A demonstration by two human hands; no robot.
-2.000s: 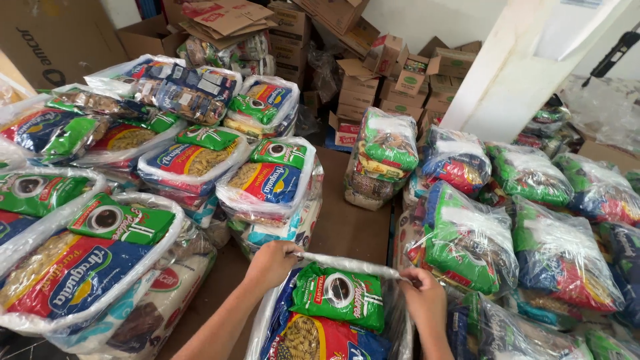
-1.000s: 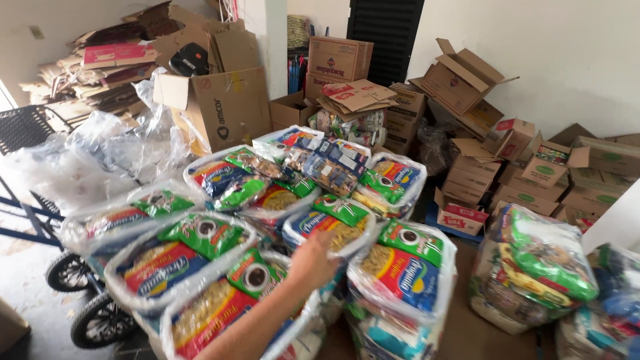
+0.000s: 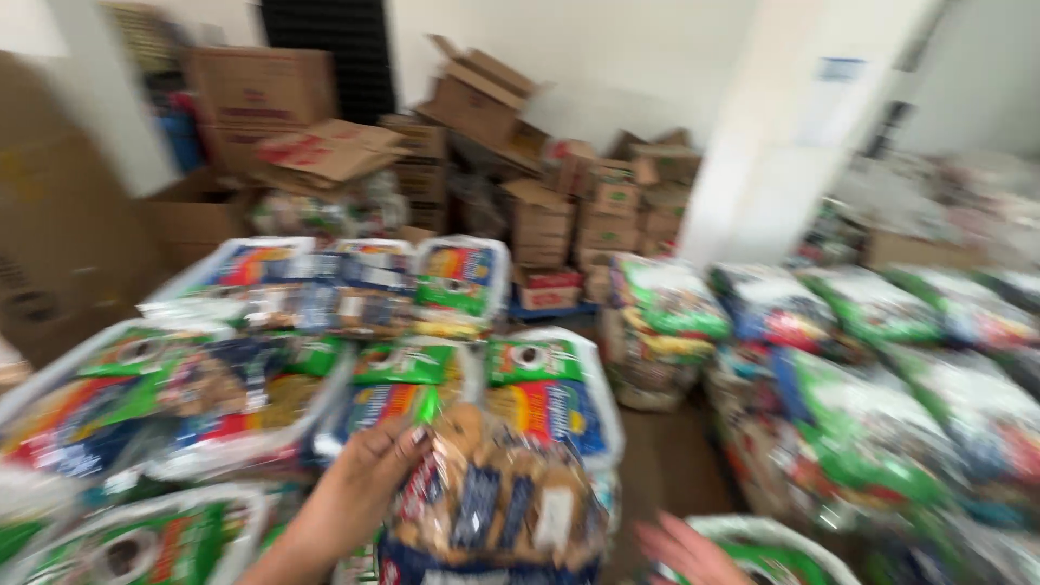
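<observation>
My left hand (image 3: 366,479) pinches the upper left edge of a clear plastic bag of cookies (image 3: 504,496) with dark blue print. At the lower right, my right hand (image 3: 686,552) is blurred, its fingers extended and holding nothing visible, beside a bag with a green coffee packet (image 3: 772,561). Behind the cookie bag stands a clear bag of groceries (image 3: 561,406) with a pasta packet and a green coffee packet on top. More cookie packets (image 3: 325,305) lie across the filled bags at the left.
Filled grocery bags (image 3: 861,422) stand in rows on the right, past a strip of brown floor or board (image 3: 670,463). Cardboard boxes (image 3: 544,219) are stacked along the back wall. A white pillar (image 3: 764,146) rises behind the bags, and a large carton (image 3: 65,219) stands at the left.
My left hand now holds a cookie bag; two seconds ago both hands held the rim of a grocery bag. My right hand has come off that rim. The view has swung left and partly back.
</observation>
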